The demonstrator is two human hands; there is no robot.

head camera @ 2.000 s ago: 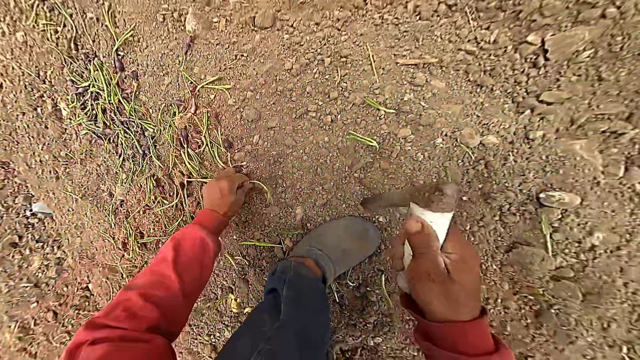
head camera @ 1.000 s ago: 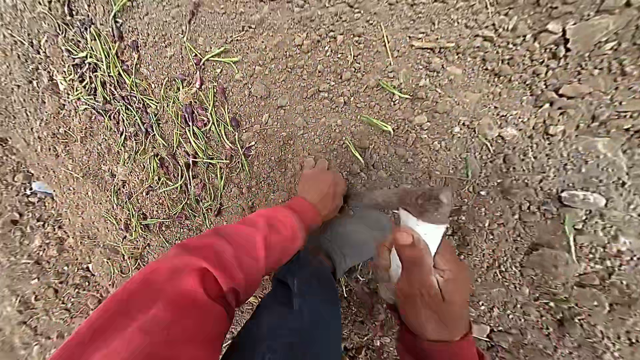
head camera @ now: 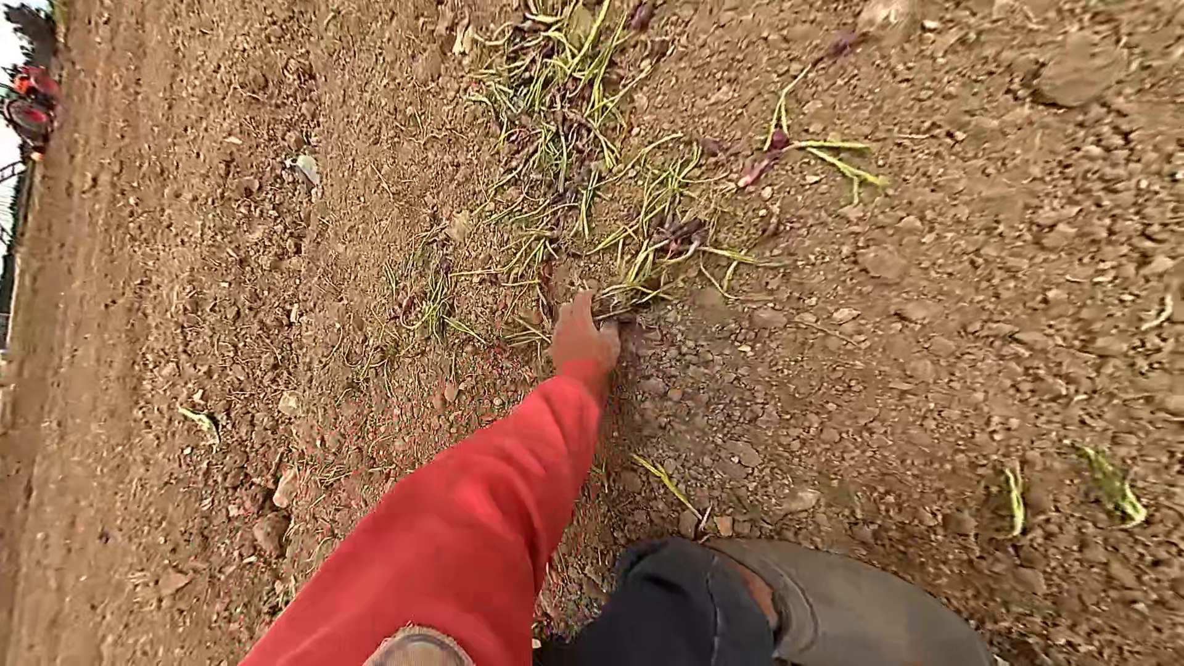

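Observation:
My left hand point(head camera: 586, 339), in a red sleeve, reaches down to the lower edge of a scattered heap of small purple onions with green leaves point(head camera: 564, 120). Its fingers are spread at the soil beside thin green leaves, and a firm hold on any of them does not show. A few purple onions point(head camera: 683, 233) lie just above and right of the fingers. One more onion plant with forked leaves point(head camera: 777, 143) lies apart, farther up and right. My right hand is out of the frame.
A grey shoe point(head camera: 860, 606) and dark trouser leg point(head camera: 680, 601) are at the bottom. Loose green leaves point(head camera: 1115, 486) lie on the stony soil at right. A pale scrap point(head camera: 306, 169) lies at upper left; a red vehicle point(head camera: 32, 102) stands at the far left edge.
My left hand has moved from beside the shoe to the onion heap. The view has swung left, and my right hand, seen before with a blade with a white-wrapped part, has left it.

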